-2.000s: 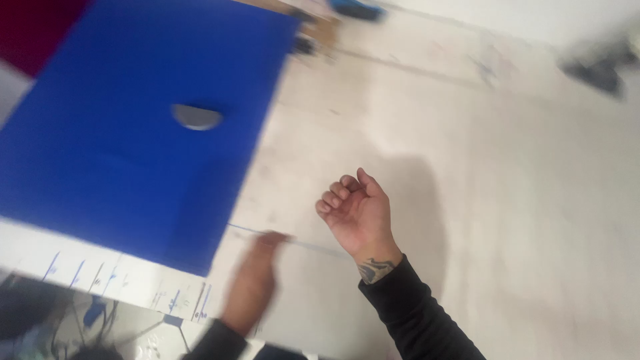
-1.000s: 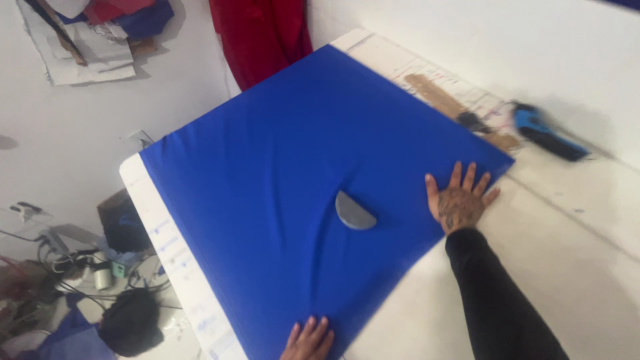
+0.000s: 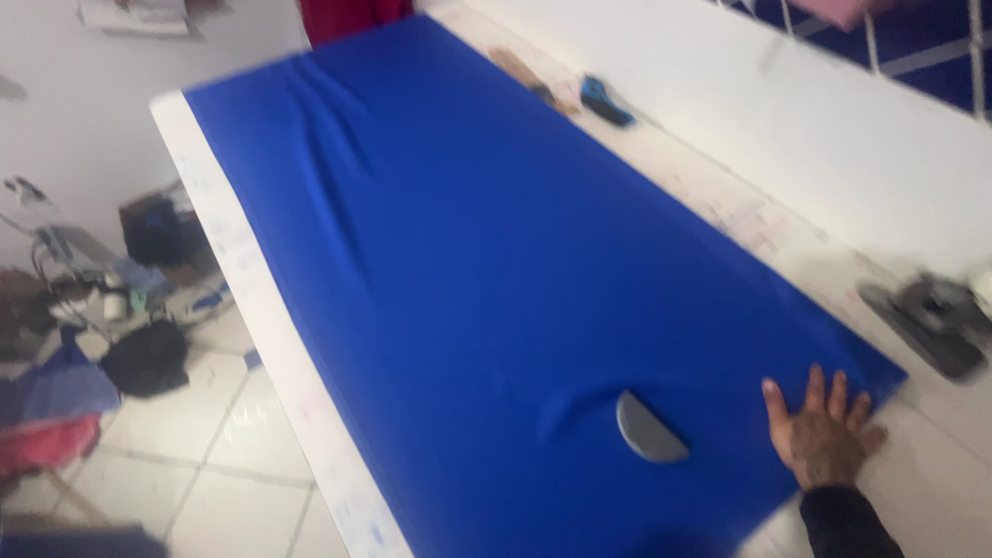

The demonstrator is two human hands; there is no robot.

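A large sheet of blue fabric lies along a white table, with a few long creases toward its far left end. On the fabric, near its lower end, rests a grey half-round piece, its material not clear. My right hand presses flat on the fabric's right edge, fingers spread, to the right of the grey piece. It holds nothing. My left hand is outside the frame.
A dark tool, perhaps an iron, stands at the table's right. A blue and black object and a brown strip lie by the back wall. Cables, a black bundle and cloths lie on the tiled floor at left.
The blue fabric now covers more of the table's length, and the grey piece has moved with it toward the near end. My left hand, on the fabric a second ago, has left view.
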